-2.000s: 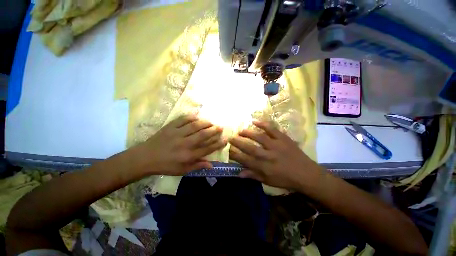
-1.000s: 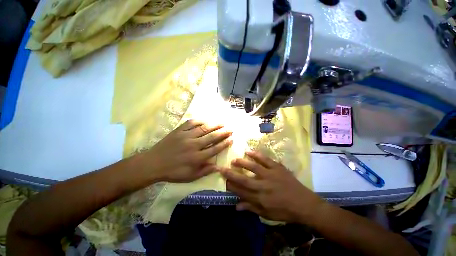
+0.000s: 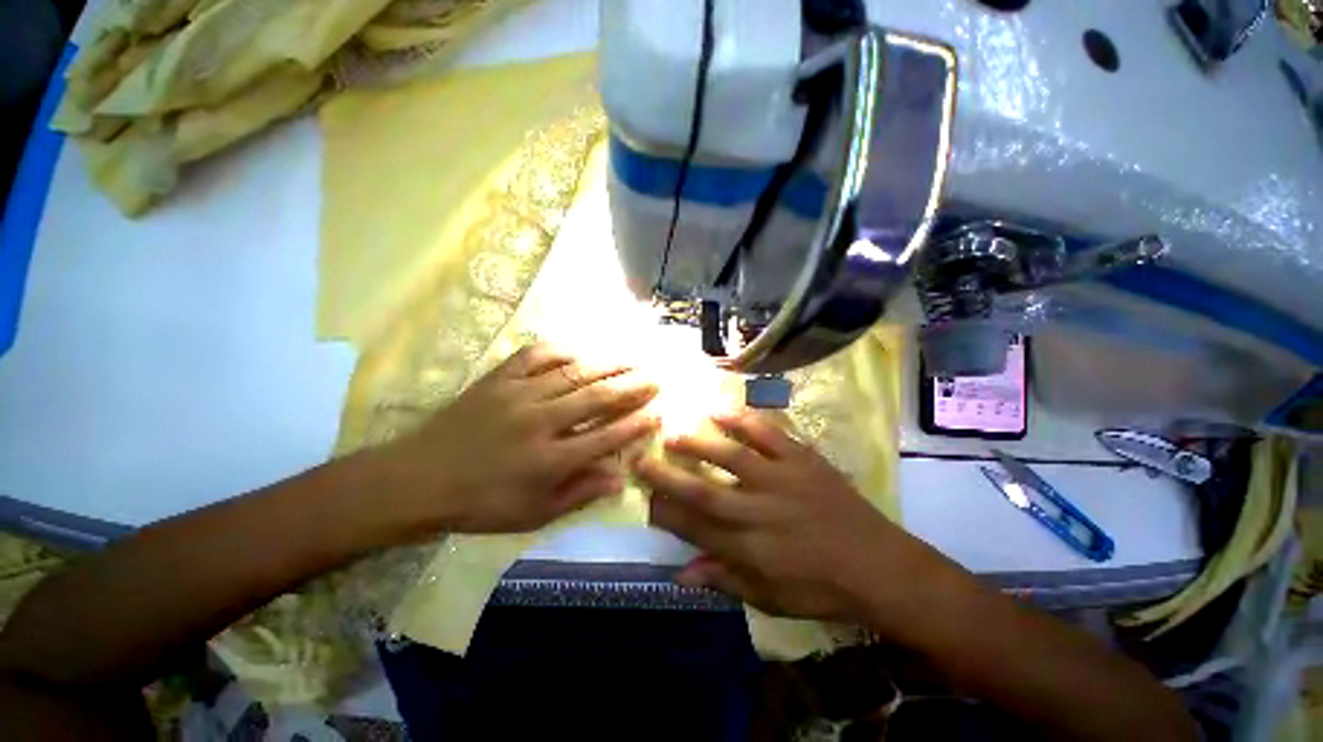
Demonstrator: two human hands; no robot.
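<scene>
A pale yellow garment panel with lace trim lies on the white table, under the head of the sewing machine. My left hand lies flat on the panel, left of the centre, fingers pointing towards the needle area. My right hand lies on the panel right of the centre, fingers bent slightly. Both hands press on the cloth just in front of the needle, with fingertips close together. Glare hides the presser foot, the needle and the cloth around them. The panel's lower edge hangs over the table front.
A crumpled yellow bundle lies at the upper left. Right of the needle are a smartphone, partly behind the machine, blue thread snips and a silver-grey tool. Yellow strips hang at the right edge.
The view has shifted, so the machine head shows larger and lower. Both hands stay on the panel, and its lower edge by the table front now lies apart in two parts.
</scene>
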